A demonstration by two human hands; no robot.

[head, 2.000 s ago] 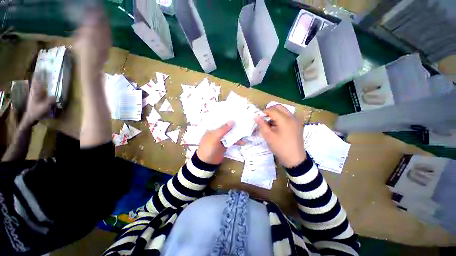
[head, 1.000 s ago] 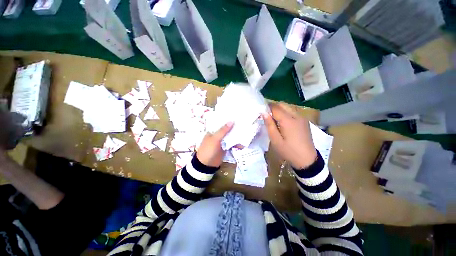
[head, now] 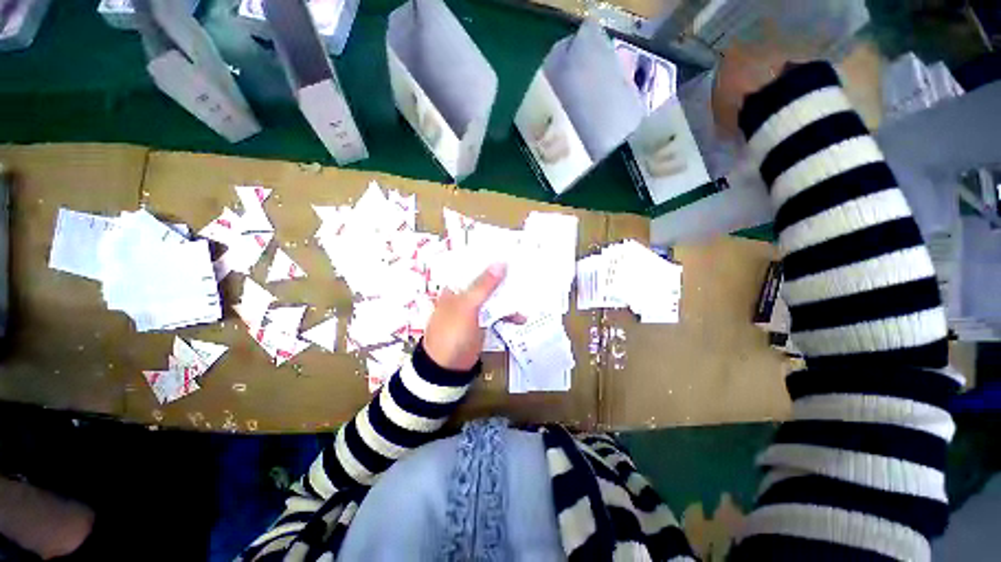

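Observation:
My left hand (head: 463,318) holds white leaflets (head: 538,258) over the middle of the cardboard-covered bench, thumb on top. More leaflets (head: 540,357) lie just below them. My right hand (head: 757,88) is stretched out to the upper right beyond the grey rail; it is blurred and partly behind the striped sleeve, so its fingers and any content cannot be made out. Small white folded cards with red print (head: 379,247) lie in a heap left of my left hand. A leaflet pile (head: 162,274) lies at the left, and a fanned one (head: 631,280) at the right.
Open white boxes (head: 565,126) stand with raised flaps on the green belt (head: 329,187) behind the brown cardboard (head: 681,373). A grey rail (head: 713,209) runs at the right. Another person's forearm (head: 44,516) shows at the lower left. Stacked flat items stand at the upper right.
My right hand has left the leaflets and moved to the upper right. My left hand still holds leaflets. The view has shifted right, and the neighbour's arm is mostly out of it.

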